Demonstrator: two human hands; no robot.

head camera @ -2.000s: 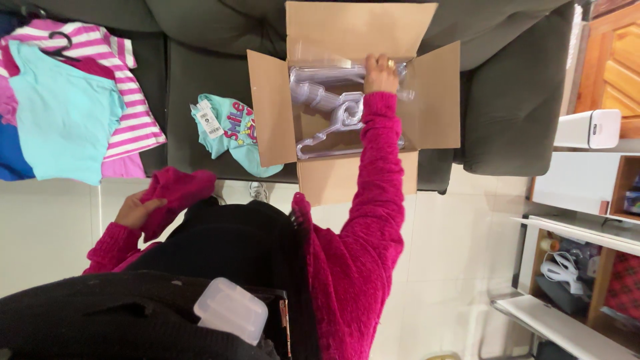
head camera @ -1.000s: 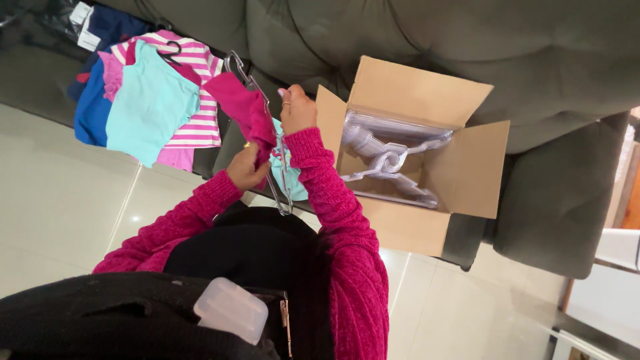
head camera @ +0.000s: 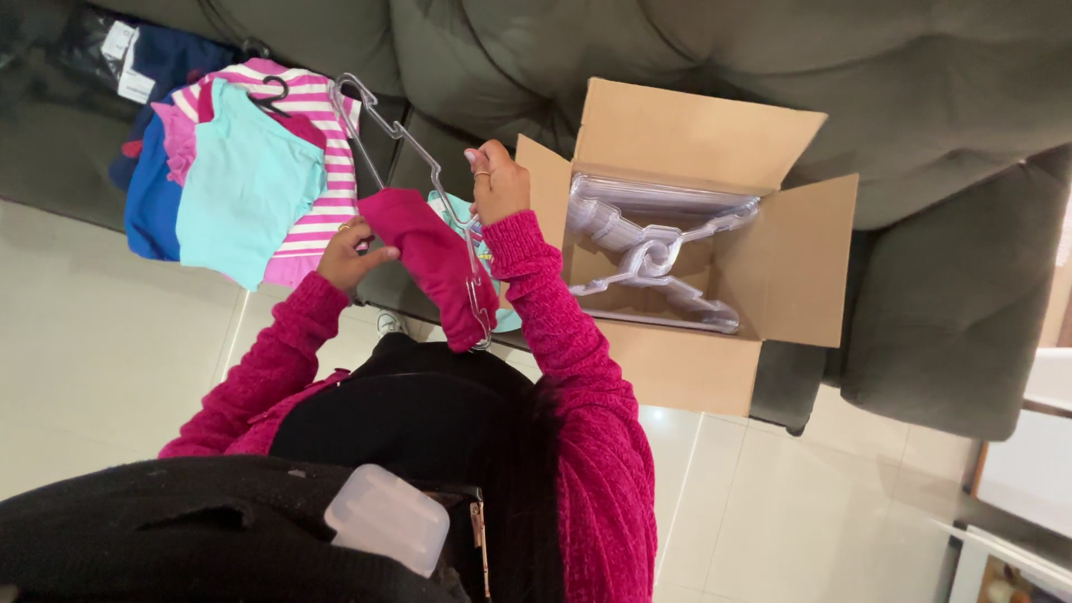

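My left hand [head camera: 352, 255] grips the edge of a dark pink garment [head camera: 427, 260], its thumb over the cloth. In my right hand [head camera: 500, 177] is the hook end of a clear plastic hanger [head camera: 435, 172], which slants across the garment; part of the hook is hidden by my fingers. Beneath them a turquoise printed garment [head camera: 507, 320] shows only in part. To the right, an opened cardboard box [head camera: 800, 260] holds several clear hangers [head camera: 653, 251] with their hooks bunched in the middle.
A dark tufted sofa [head camera: 486, 59] runs behind. On its left lie a light turquoise garment [head camera: 247, 193], a pink-and-white striped top [head camera: 335, 180], blue clothing [head camera: 151, 201] and a black hanger [head camera: 270, 99]. White furniture [head camera: 1026, 477] stands at the lower right.
Two seconds ago my right hand was in the box; now it holds a clear hanger by the dark pink garment. My left hand has come up with that garment. The view has shifted.
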